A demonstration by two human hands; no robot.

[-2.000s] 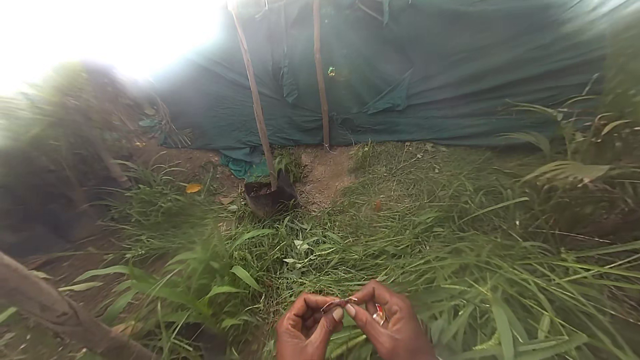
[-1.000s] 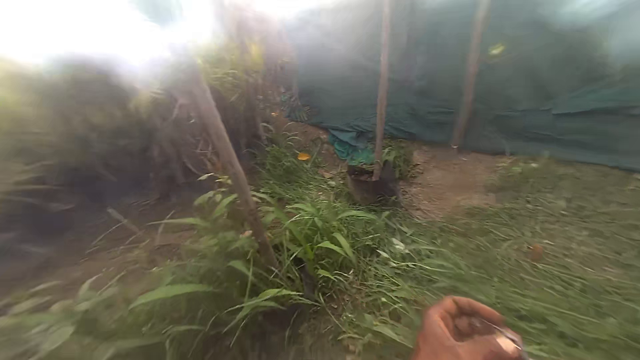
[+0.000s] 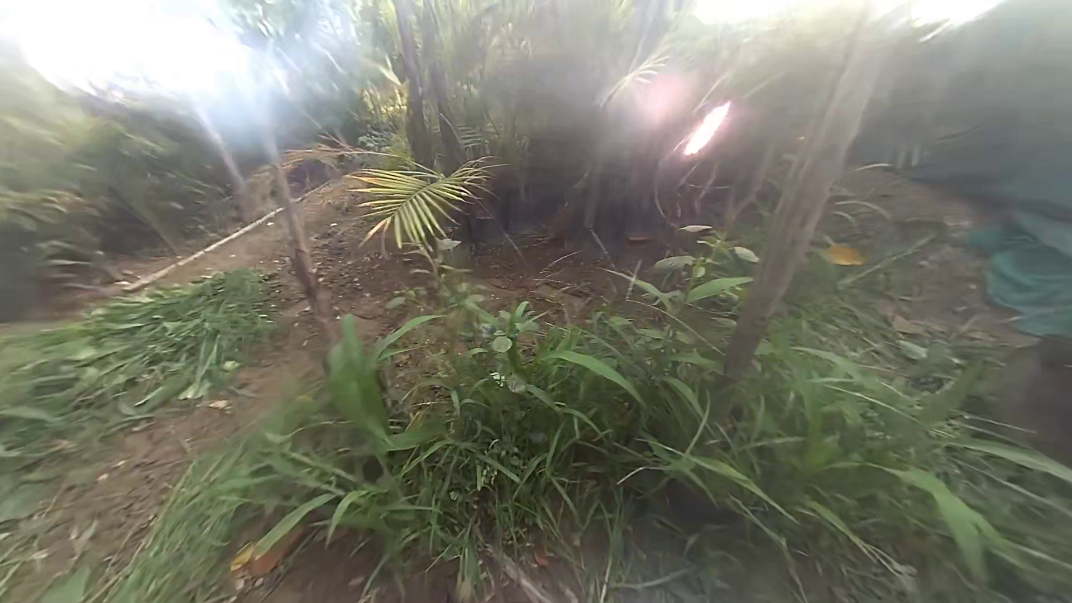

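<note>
Neither my left hand nor my right hand shows in the head view at this moment, so what they hold is hidden. Tall green grass and broad-leaved weeds (image 3: 519, 402) fill the middle foreground. A wooden pole (image 3: 787, 226) rises out of the growth right of centre, leaning slightly. Farther left stands a thinner pole (image 3: 295, 234) in bare soil. Between the two, a yellow-green palm frond (image 3: 423, 201) spreads over brown ground.
Cut grass (image 3: 142, 343) lies in a heap at the left, beside a strip of bare soil (image 3: 193, 435). Behind it runs a long thin pole (image 3: 209, 249) along the ground. Crumpled green netting (image 3: 1034, 272) lies at the right edge, and a yellow leaf (image 3: 844, 255) rests near it.
The view has swung far to the left. Both hands, together around a small thin item two seconds ago, have left the picture; one hand still showed a second ago.
</note>
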